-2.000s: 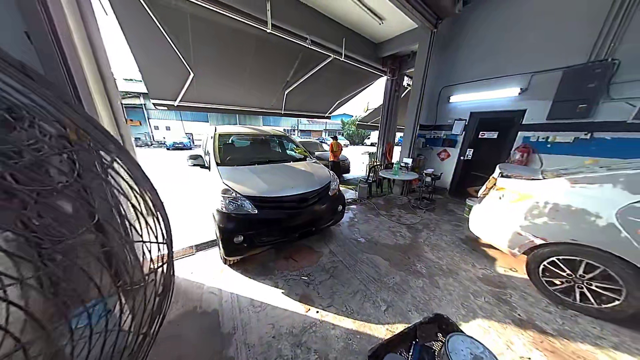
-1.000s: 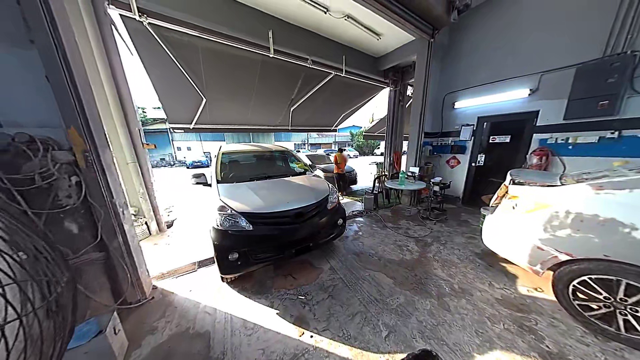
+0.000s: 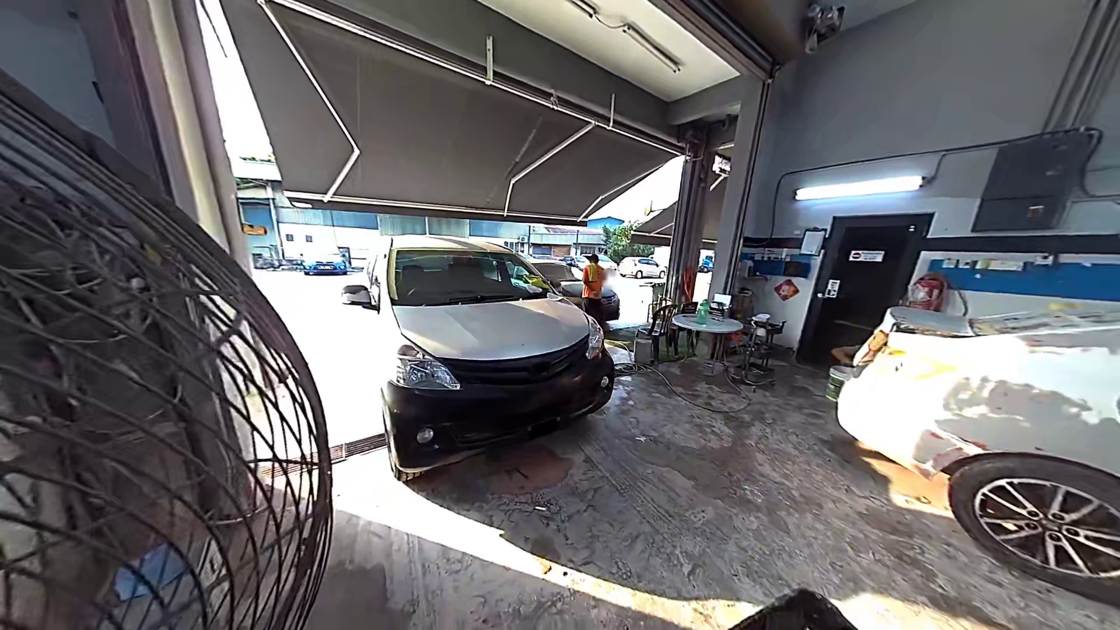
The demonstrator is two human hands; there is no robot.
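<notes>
Neither my left hand nor my right hand is in view, so what they hold or touch is hidden. At the bottom edge shows the top of a dark object [image 3: 798, 611], too cut off to name. A minivan [image 3: 490, 350] with a pale hood and black front bumper stands at the centre, its front toward me. On the right is a white car [image 3: 1006, 385] with patchy paint and a spoked alloy wheel [image 3: 1050, 525]. The wire guard of a large fan [image 3: 175, 394] fills the left side.
A round table [image 3: 707, 325] with a green bottle [image 3: 703, 311] and chairs [image 3: 661, 322] stand beyond the minivan. A hose [image 3: 700, 404] lies on the concrete floor. A person in orange [image 3: 593, 284] stands outside. Further right are a black door [image 3: 862, 284] and a bucket [image 3: 838, 382].
The view has shifted. The fan guard again covers the left side, larger than one second ago. The dark container with a round lid, seen at the bottom two seconds ago, is no longer plainly visible.
</notes>
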